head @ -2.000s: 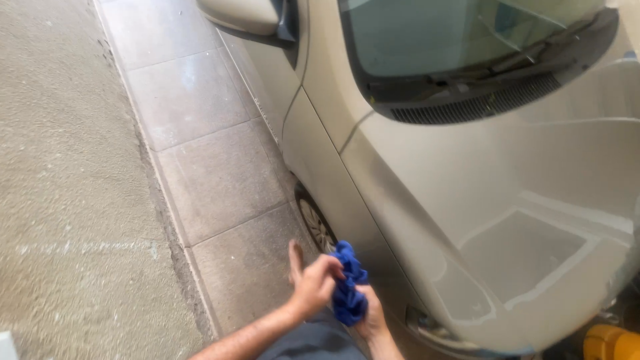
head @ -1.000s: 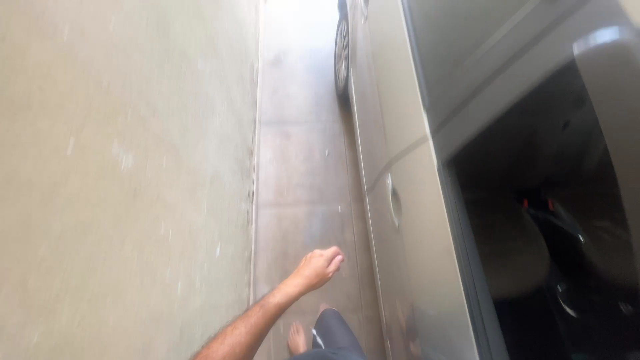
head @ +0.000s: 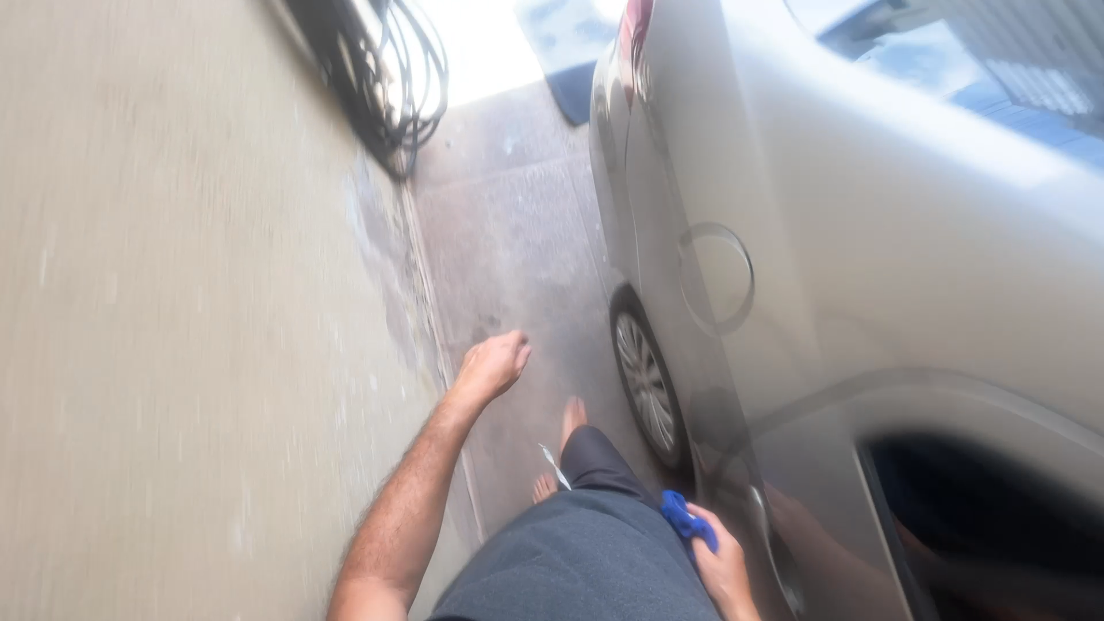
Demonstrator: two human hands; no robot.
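My left hand [head: 495, 366] is out in front of me over the tiled floor, its fingers curled in with no object visible in them. Low at the right, close to the car's side, my right hand [head: 719, 556] grips a crumpled blue cloth [head: 687, 521]. The beige car [head: 798, 285] stands along my right. Its rear wheel [head: 647, 384] and round fuel-filler flap [head: 718, 279] lie ahead of my right hand. Motion blur softens the view.
A rough plastered wall [head: 190, 328] runs along my left. Dark coiled hose or cable [head: 418, 82] hangs at its far end. Between wall and car is a narrow strip of tiled floor [head: 517, 216]. A dark-blue object [head: 573, 90] stands beyond the car's rear.
The view has moved from the car's front along its side to the rear. Two seconds ago both hands were together at the blue cloth; now they are apart, with the cloth in my right hand.
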